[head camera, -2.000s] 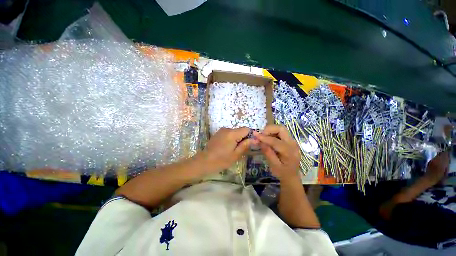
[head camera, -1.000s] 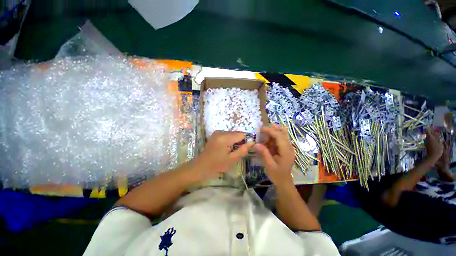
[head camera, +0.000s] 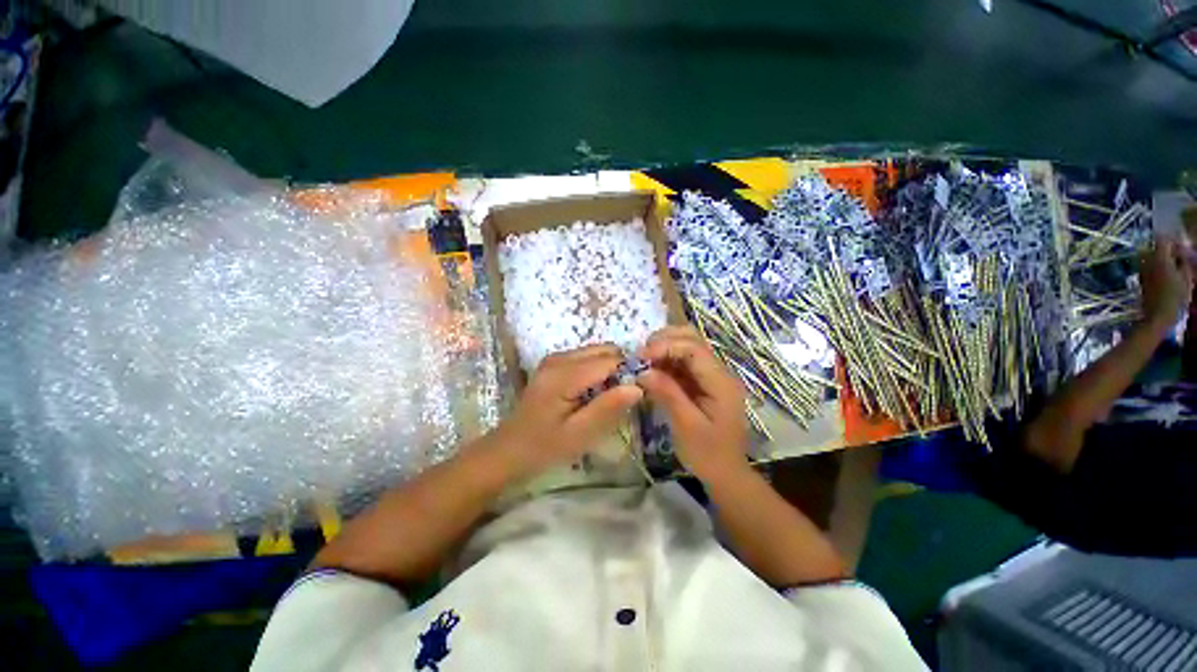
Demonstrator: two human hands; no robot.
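Note:
My left hand (head camera: 572, 400) is shut on the grey head (head camera: 617, 379) of a rod assembly, just in front of the parts box. Its thin stem (head camera: 639, 450) points down toward my shirt. My right hand (head camera: 698, 400) meets the left at the head, thumb and fingertips pinched together. Whether a small white part is between the right fingertips is too small to tell. The brown cardboard parts box (head camera: 494, 278) holds many small white plastic parts (head camera: 578, 282).
A crinkled bubble wrap heap (head camera: 236, 355) lies left of the box. Piles of rod assemblies (head camera: 866, 315) lie right of it, heads at the far side. A person's arm (head camera: 1109, 361) is at the far right, above a grey vented crate (head camera: 1076, 617).
The view has swung, so the bench sits further left and more crate shows. My right fingers, apart from the head one second ago, now touch at it. The other person's hand has moved.

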